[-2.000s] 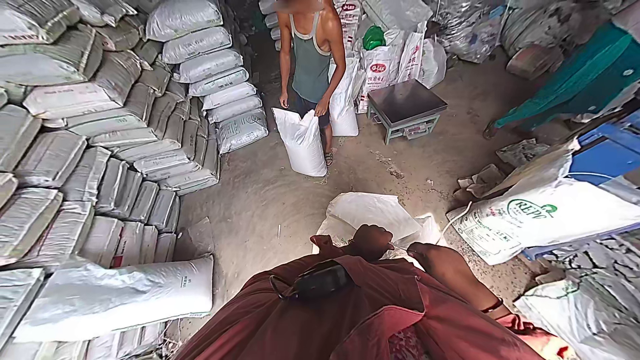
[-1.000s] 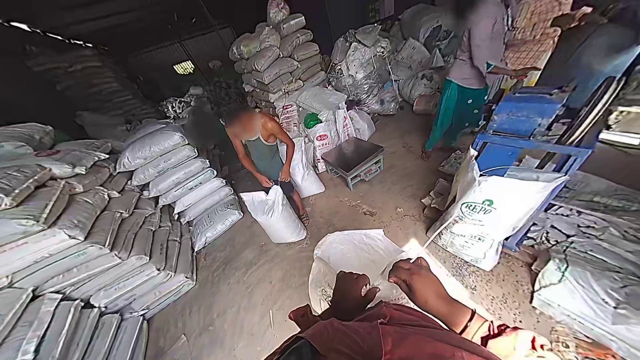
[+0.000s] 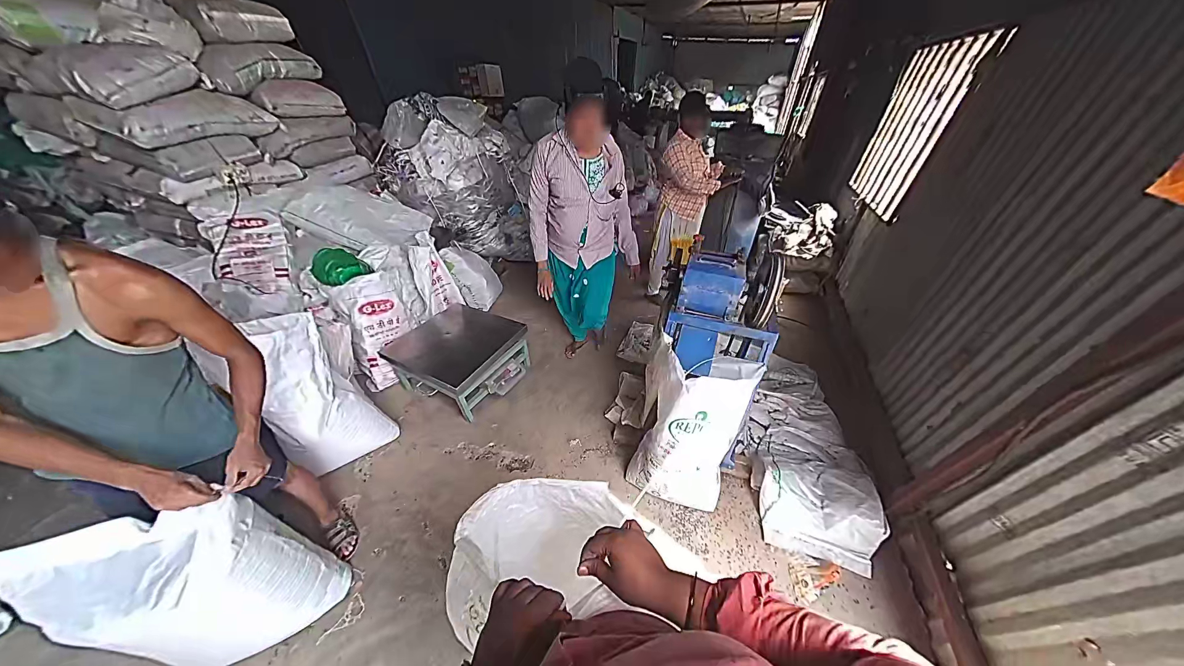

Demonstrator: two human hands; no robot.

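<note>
An open white woven sack stands in front of me, its mouth wide. At its near edge is my left hand, fingers curled; what lies inside them is hidden. My right hand is bent over the sack's right side, thumb and fingers drawn together. A thin pale strand runs down behind this hand; whether the fingers grip it cannot be seen. Beyond it stands a filled white printed sack against a blue machine.
At left a person grips the top of a white sack. A platform scale stands ahead. Another person faces me, and one is by the machine. Sacks are stacked back left. A corrugated wall bounds the right.
The view has swung up and to the right. The person in the striped shirt, turned toward the machine one second ago, now faces me. My right hand stays at the sack.
</note>
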